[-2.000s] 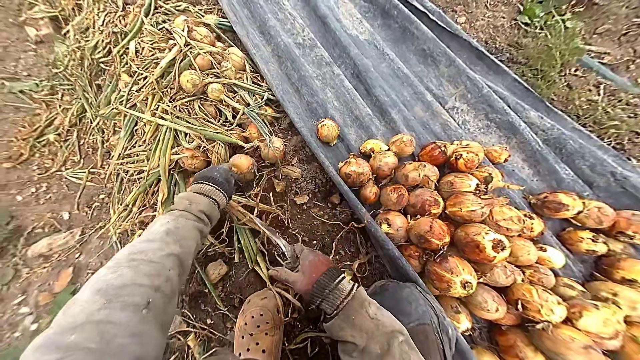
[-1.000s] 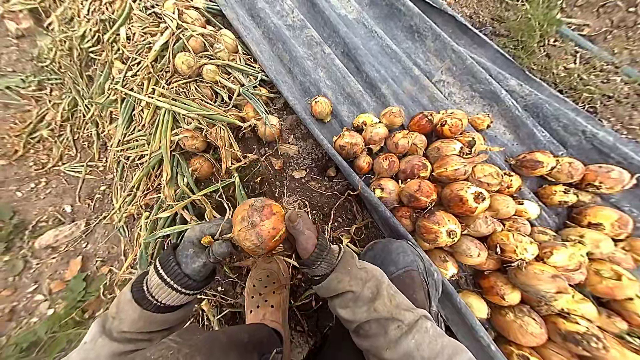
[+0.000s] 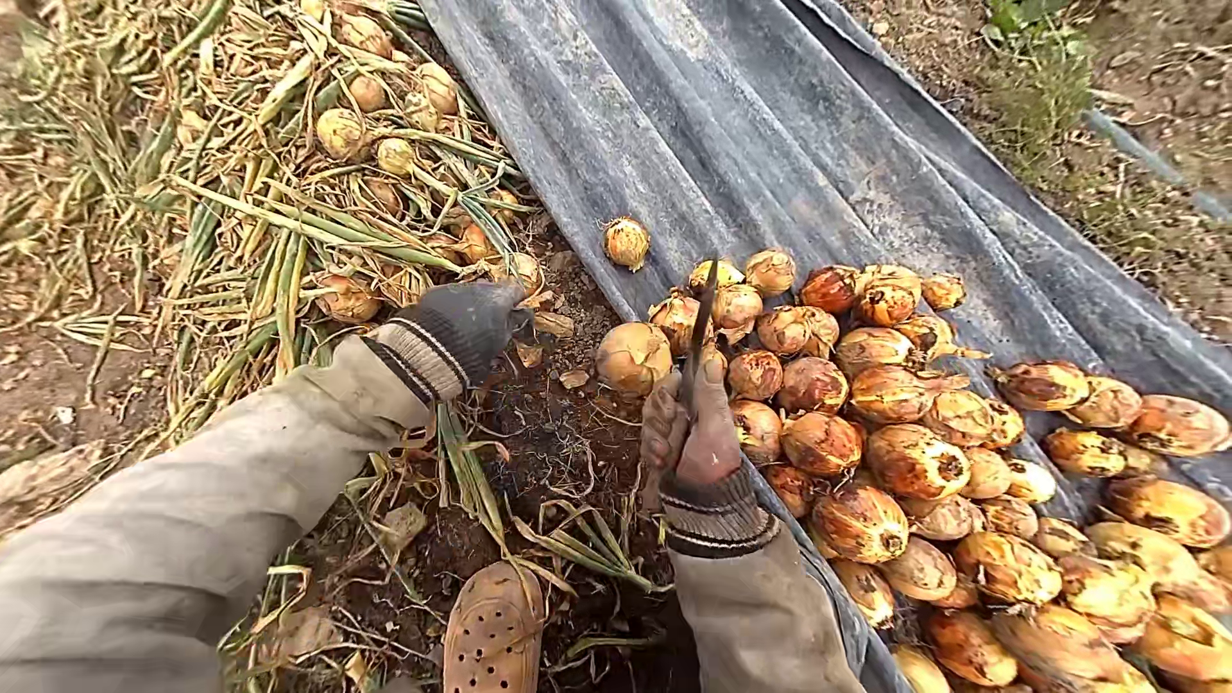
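Observation:
My left hand (image 3: 462,332), in a dark glove, reaches over the edge of the pulled onion plants, close to an onion (image 3: 523,272); its fingertips are partly hidden, so I cannot tell whether they touch anything. My right hand (image 3: 701,423) is closed around a knife (image 3: 703,322) whose dark blade points up and away. A pale round onion (image 3: 634,358) is just beyond the right hand's fingers, at the sheet's near edge. Many trimmed onions (image 3: 871,457) lie heaped on the grey sheet (image 3: 664,144), with a small one (image 3: 627,243) apart from them.
Onion plants with long, drying leaves (image 3: 318,212) spread over the soil at the upper left. Cut green leaves (image 3: 472,472) lie on dark soil between my arms. A tan clog with holes (image 3: 494,626) is at the bottom. Weeds (image 3: 1039,115) grow beyond the sheet.
A second ago both hands were together at a large onion above the clog. Now they are apart: the left has moved up to the plants, the right over to the sheet's edge.

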